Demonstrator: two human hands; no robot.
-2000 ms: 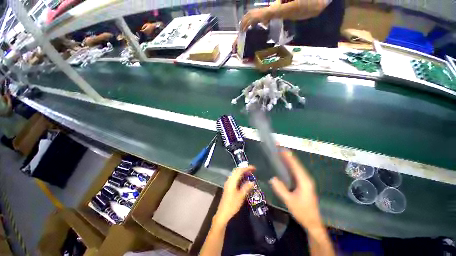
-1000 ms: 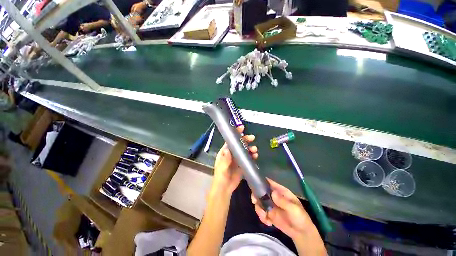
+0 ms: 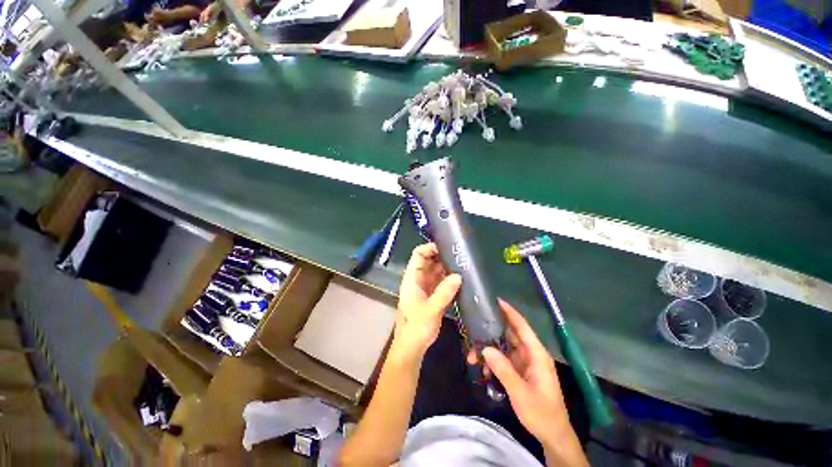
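A grey handle housing (image 3: 449,228) lies over the hot air brush, its wide end pointing away from me. Only a bit of the brush's bristled barrel (image 3: 417,212) shows at the housing's left edge. My left hand (image 3: 426,296) holds the brush and housing from the left side, thumb near the housing. My right hand (image 3: 520,360) grips the near end, thumb on the housing. The part of the brush under the housing is hidden.
On the bench lie a mallet (image 3: 567,345), a blue-handled screwdriver (image 3: 370,250), a thin pale strip (image 3: 390,242) and several clear cups (image 3: 686,322). A white wired pile (image 3: 453,105) sits on the belt. Cartons (image 3: 336,330) stand at left, one with unfinished brushes (image 3: 223,315).
The housing was first in my right hand, apart from the brush. It has come over the brush and turned upright, its face towards me. Both hands have closed around them.
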